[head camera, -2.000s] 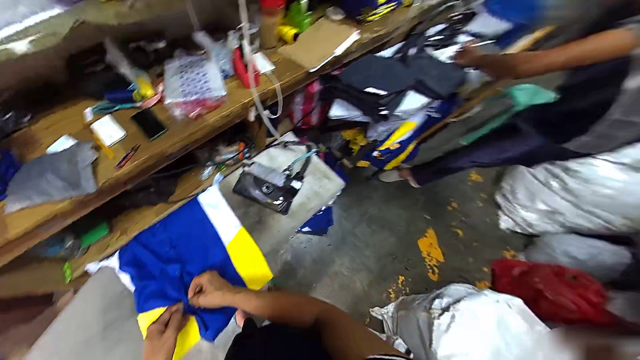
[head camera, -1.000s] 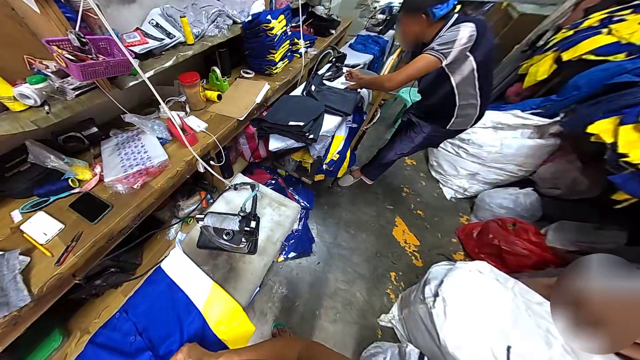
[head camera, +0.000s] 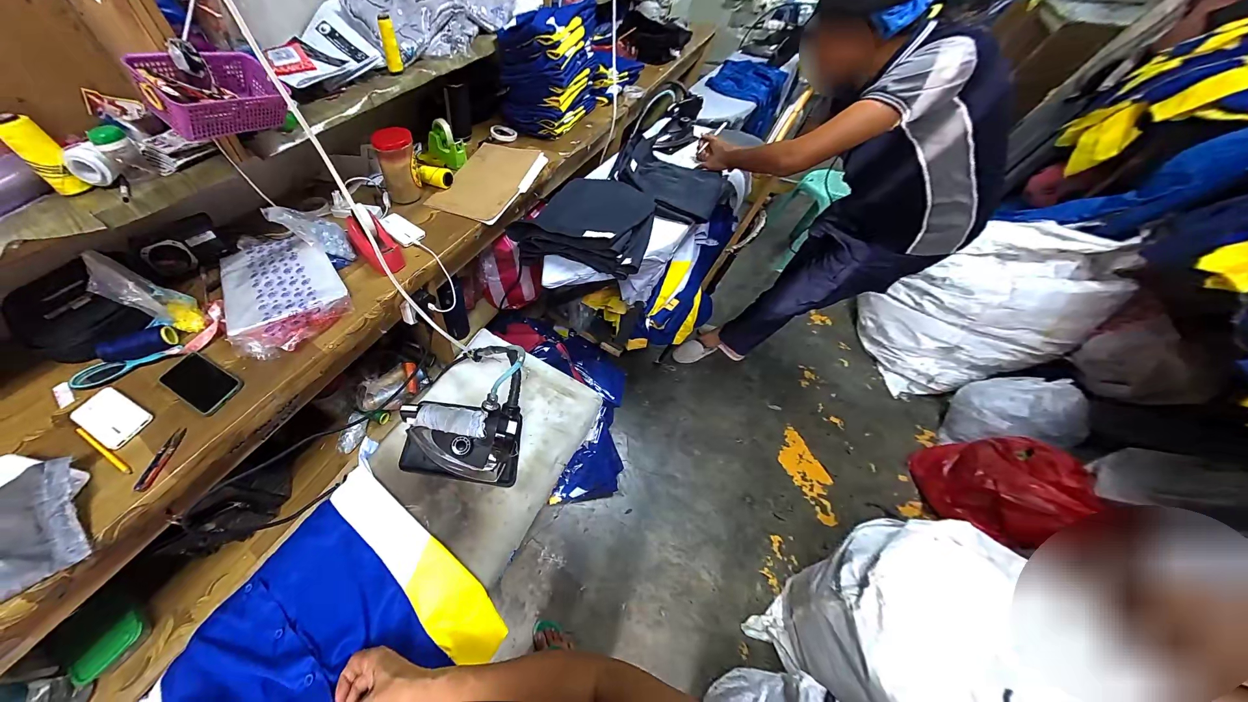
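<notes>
A blue garment with white and yellow panels (head camera: 292, 604) lies over the near end of a padded ironing board (head camera: 546, 419), small buttons down its front. At the bottom edge, my right hand (head camera: 375, 675) rests on the blue cloth with its fingers bent; the fingertips are partly cut off, so whether they pinch the cloth is unclear. My left hand is outside the view. A steam iron (head camera: 463, 444) with a clear hose and a cable stands on the board, beyond the garment.
Left, a wooden workbench (head camera: 390, 283) holds a phone (head camera: 201, 382), scissors (head camera: 122, 369), pens and dark folded garments (head camera: 590, 224). A co-worker (head camera: 926, 146) stands at its far end. White sacks (head camera: 994, 302) and a red bag (head camera: 1009, 487) lie right; another person is at lower right.
The view has swung up and away from the garment. Two seconds ago both my hands were on the blue cloth; now only one shows, at the bottom edge.
</notes>
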